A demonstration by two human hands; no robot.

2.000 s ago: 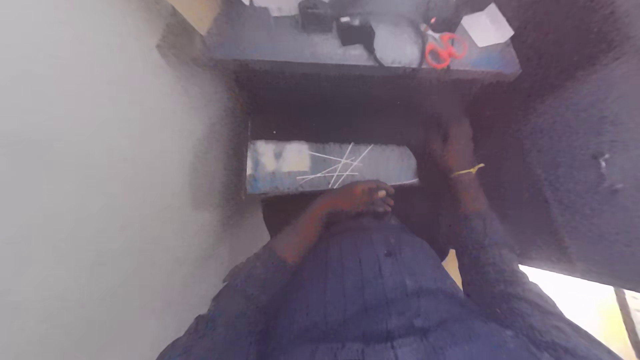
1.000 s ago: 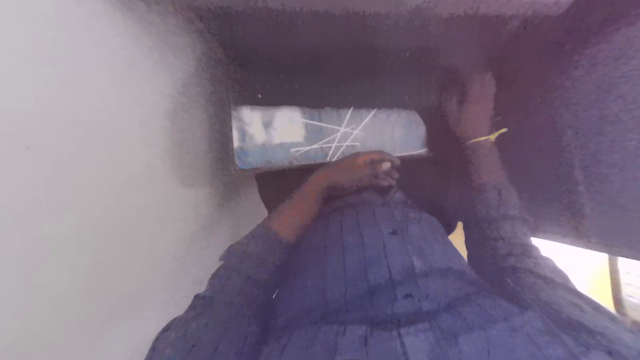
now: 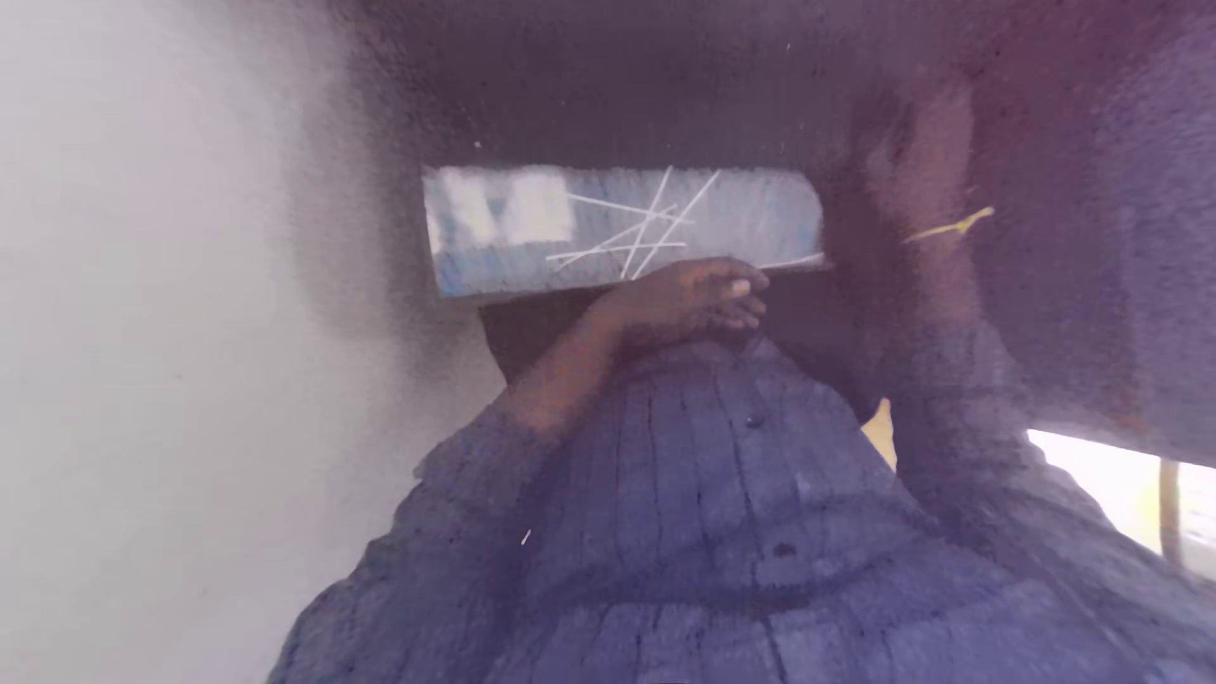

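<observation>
My left hand (image 3: pixel 698 296) lies curled in front of my striped shirt, close to the near edge of a pale blue surface (image 3: pixel 494 271). Whether its bent fingers hold anything cannot be told. Several thin white sticks (image 3: pixel 655 228) lie crossed on that surface, just beyond the hand. My right hand (image 3: pixel 926 157) reaches forward at the right, blurred against the dark panel, with a yellow band (image 3: pixel 955 226) around the wrist. Its fingers are too blurred to read.
A pale wall (image 3: pixel 171 332) runs along the left side. A dark panel (image 3: pixel 608 85) spans the area beyond the blue surface, and another dark surface (image 3: pixel 1121 313) stands at the right. Bright light shows at the lower right.
The view has shifted, and the shelf with the orange-handled scissors and white paper has left the frame. My left hand stays near the blue surface.
</observation>
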